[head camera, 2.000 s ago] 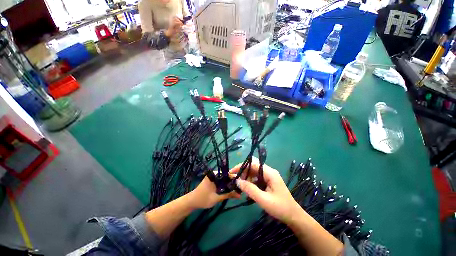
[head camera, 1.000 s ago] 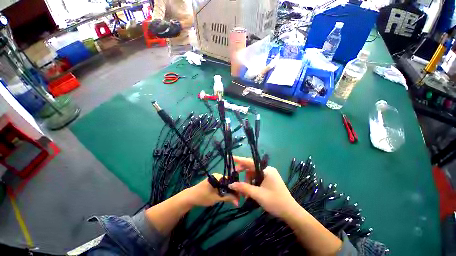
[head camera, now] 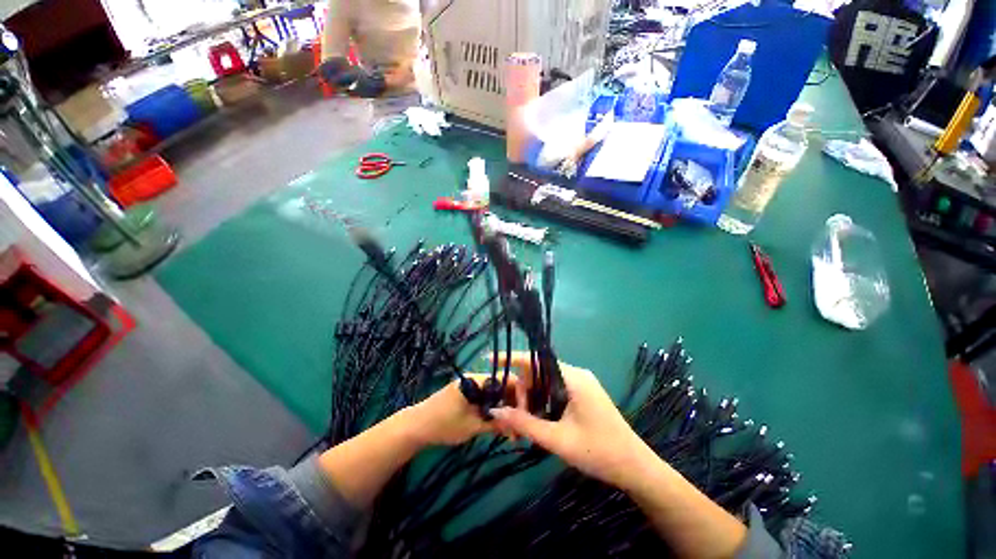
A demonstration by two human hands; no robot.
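My left hand (head camera: pixel 450 415) and my right hand (head camera: pixel 581 428) meet near the middle of the picture, both gripping a bunch of black power cables (head camera: pixel 532 317) held with the plugs up. One cable leans out to the left with a blurred plug. Several plugs stand close together above my right hand. My fingers partly hide small black lumps on the cords. A left heap of black cables (head camera: pixel 382 328) lies beyond my left arm. A looser, fanned right heap (head camera: pixel 710 448) with silver tips lies beside and under my right forearm.
On the green mat (head camera: pixel 251 251) are orange-red-handled scissors (head camera: pixel 375 166), a small white bottle (head camera: pixel 476 181), white strips (head camera: pixel 516 229), red-handled cutters (head camera: pixel 767 275) and a cut clear bottle (head camera: pixel 848 273). Blue bins (head camera: pixel 699 180), a clear bottle (head camera: pixel 770 164) and a beige machine (head camera: pixel 481 66) stand behind. A person (head camera: pixel 371 49) stands back left.
The cables above my right hand have drawn closer together and lean more to the left. Both hands keep their hold. The person at the back has shifted.
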